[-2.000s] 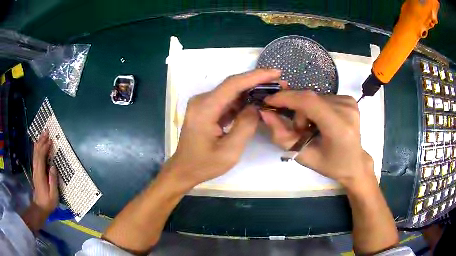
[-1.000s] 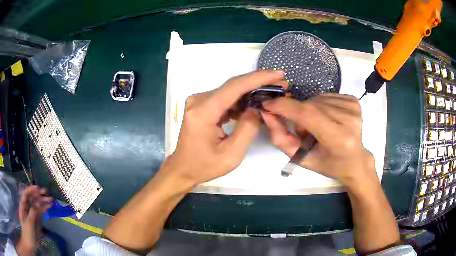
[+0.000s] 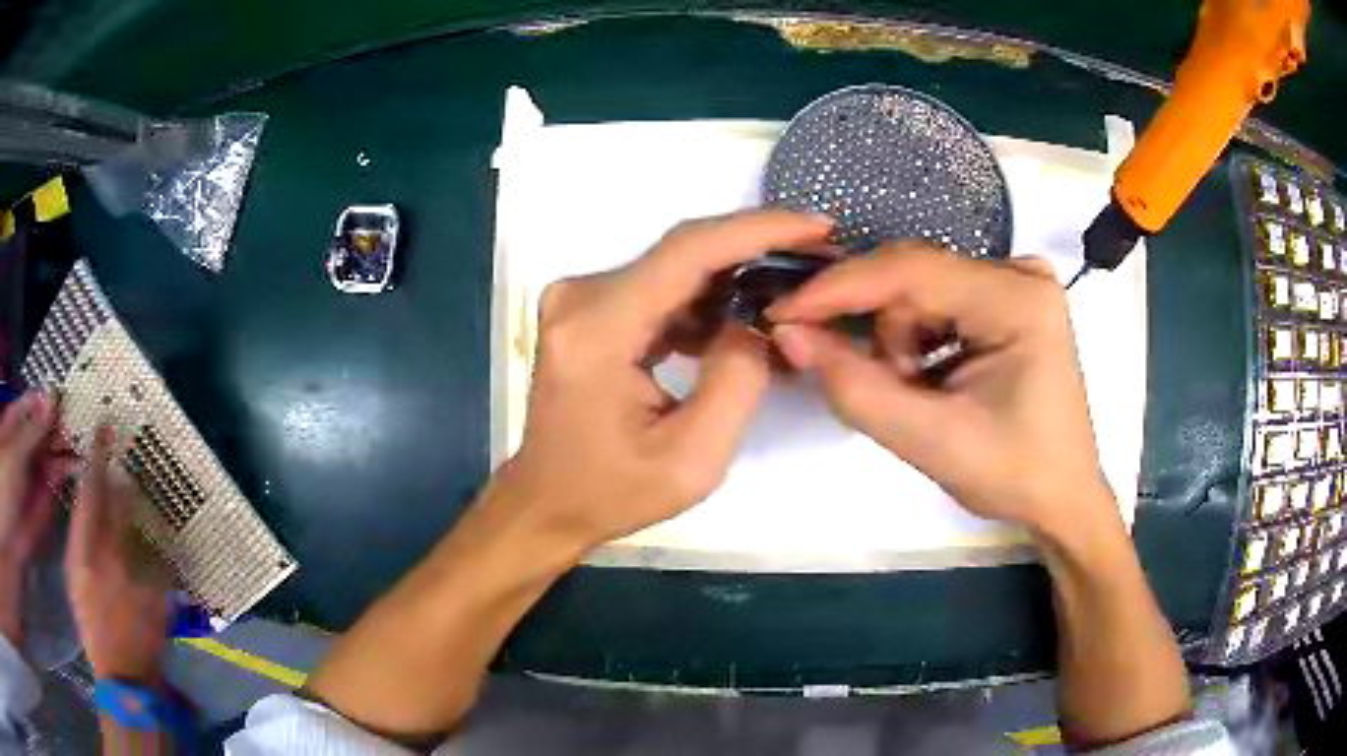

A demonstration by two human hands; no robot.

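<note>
My left hand (image 3: 628, 392) holds a small dark watch case (image 3: 771, 281) above the white work sheet (image 3: 635, 177). The case's lower part is hidden by the fingers. My right hand (image 3: 968, 392) has its thumb and index fingertips at the case's right side; whether they pinch a small part cannot be seen. Slim metal tweezers (image 3: 940, 352) show partly within the curled fingers of my right hand. The round dark screw tray (image 3: 894, 170) lies on the sheet just behind my hands.
The orange electric screwdriver (image 3: 1204, 118) lies at the upper right, left of the component tray (image 3: 1300, 399). A second case (image 3: 364, 248) lies on the green mat, right of a zip bag (image 3: 222, 185). A neighbour's hands (image 3: 111, 569) touch the perforated tray (image 3: 177, 458) at far left.
My right hand's fingers have opened out somewhat and the tweezers have turned, showing less. My left hand stays nearly still. The neighbour's hands returned to the perforated tray, which shifted left.
</note>
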